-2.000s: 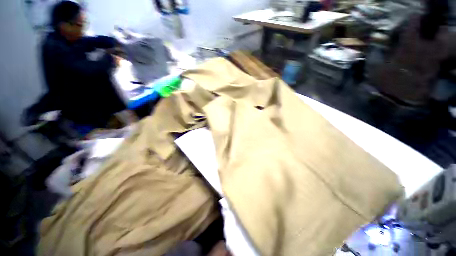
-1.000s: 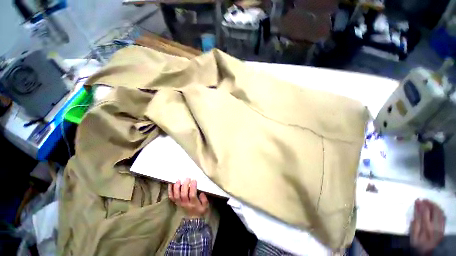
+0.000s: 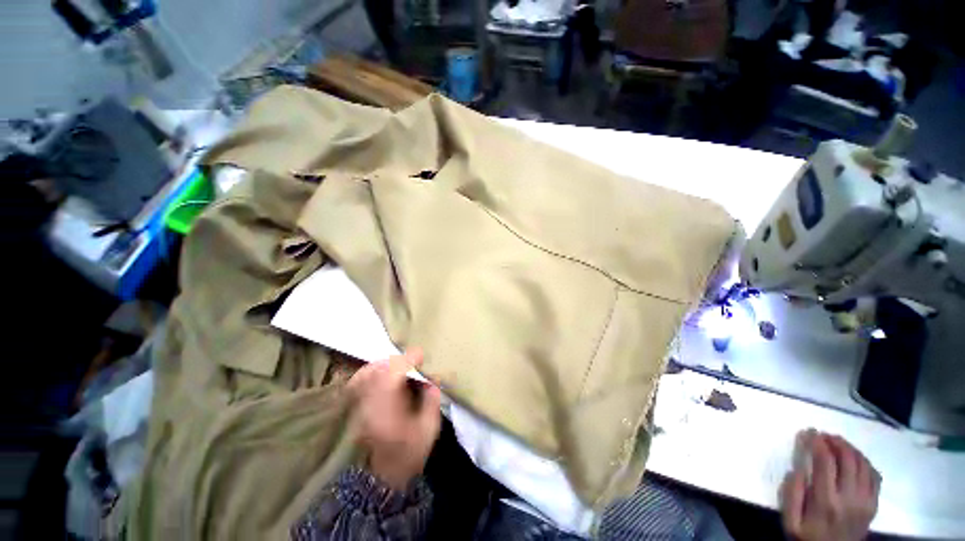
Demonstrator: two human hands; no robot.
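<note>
The khaki garment piece (image 3: 529,264) lies across the table and hangs over its front edge at the left. White pocketing (image 3: 503,460) shows under its front edge. My left hand (image 3: 397,417) is at the table's front edge, its thumb and finger closed on the khaki cloth's edge; its lower fingers are blurred. My right hand (image 3: 831,488) rests at the table's front edge at right, fingers slightly bent and holding nothing visible. The sewing machine head (image 3: 847,222) stands at right. The garment's right edge lies close to its lit needle area (image 3: 730,306).
A dark phone (image 3: 891,359) lies under the machine arm. A small dark scrap (image 3: 721,399) lies on the white table (image 3: 698,449). A green basket (image 3: 188,206) is at the left. Khaki cloth hangs over the lap side. A brown chair and other work tables stand behind.
The view has swung right and down since two seconds ago. My left hand has gone from lying on the table's edge to the khaki edge. My right hand stays at the table's front right.
</note>
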